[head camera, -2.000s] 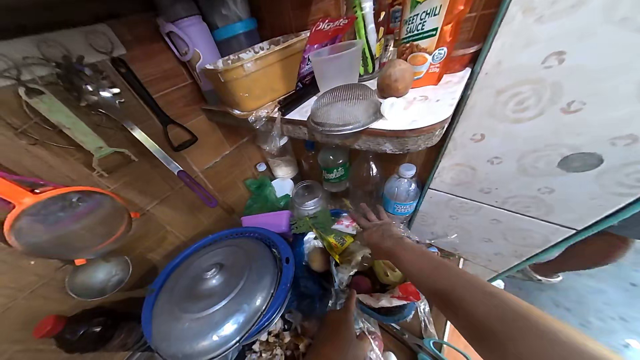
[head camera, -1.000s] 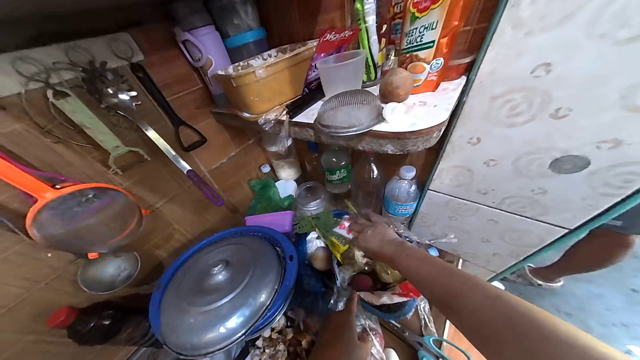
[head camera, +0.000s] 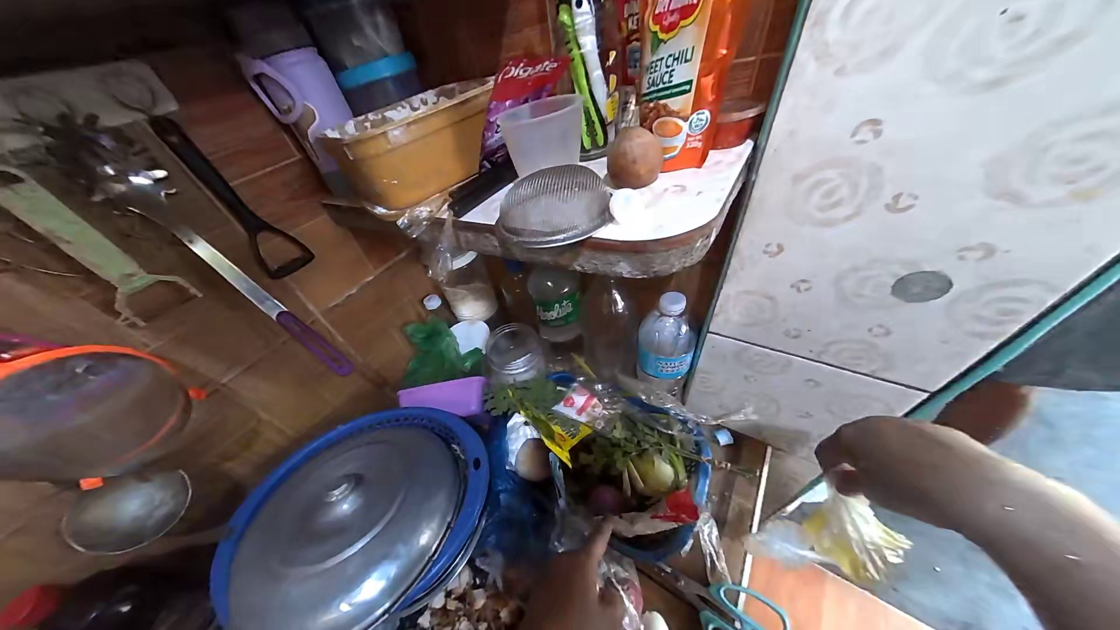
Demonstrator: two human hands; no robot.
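Note:
My right hand (head camera: 862,455), at the right, is closed on a clear plastic bag (head camera: 853,534) with something pale yellow in it. At the bottom centre my left hand (head camera: 577,582) touches clear plastic at the near side of a blue basket (head camera: 703,481); whether its fingers grip the plastic cannot be told. Leafy green herbs (head camera: 626,446), a pale green vegetable (head camera: 654,474), a dark reddish round item (head camera: 604,500) and plastic wrappers lie in the basket. A yellow packet (head camera: 567,440) rests near its left side.
A lidded metal pot (head camera: 350,525) sits in a blue basin to the left. Scissors with teal handles (head camera: 744,604) lie at the bottom. Behind the basket stand a water bottle (head camera: 667,337) and a glass jar (head camera: 515,354). Above, a shelf (head camera: 647,254) holds a mesh strainer (head camera: 556,206).
My right hand has moved from over the basket out to the right, and now holds a clear bag with pale yellow contents. My left hand stays near the basket's near side.

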